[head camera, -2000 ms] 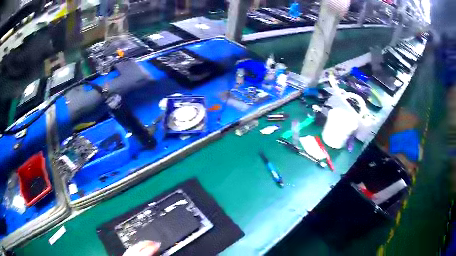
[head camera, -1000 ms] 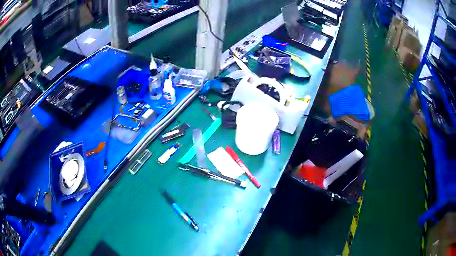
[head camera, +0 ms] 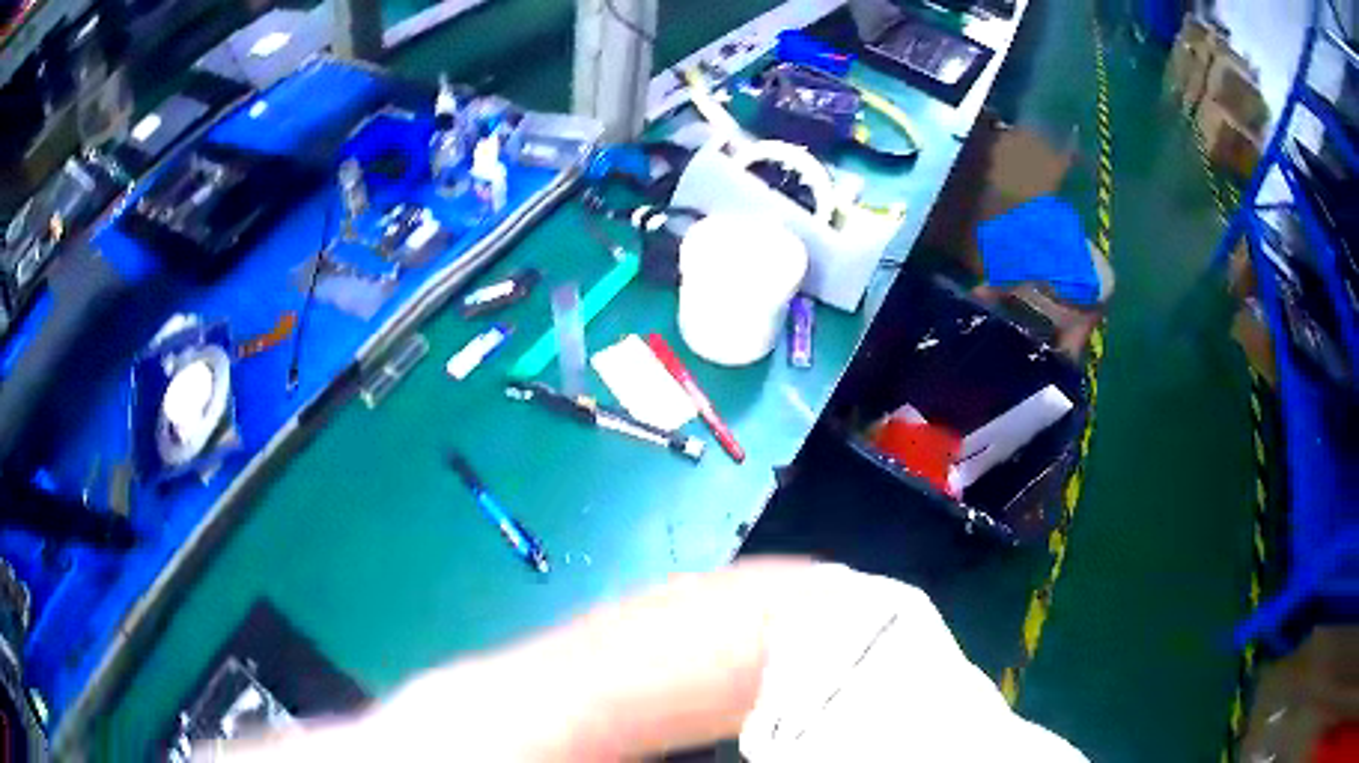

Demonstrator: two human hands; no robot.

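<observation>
My right hand [head camera: 581, 686] and wrist, blurred, reach leftward along the bottom from a white sleeve [head camera: 894, 671]. The fingers are blurred and cut off by the lower edge; whether they hold anything cannot be told. My left hand is not in view. Beyond my right hand, an opened tablet-like device [head camera: 231, 708] lies on a black mat [head camera: 306, 656] at the lower left, partly cut off. A blue-black pen or screwdriver [head camera: 501, 516] lies alone on the green bench [head camera: 358, 552].
A black-silver stick [head camera: 611, 422], red marker [head camera: 696, 398], white paper [head camera: 644, 380], green strip [head camera: 578, 318] and white tub [head camera: 741, 291] lie farther right. Blue matting with a white coil [head camera: 194, 406] is left. A black bin [head camera: 954, 336] stands beyond the bench edge.
The view has swung right since the first frame. My right forearm and white sleeve now show at the bottom; no hand showed one second ago. The mat's corner shows more again.
</observation>
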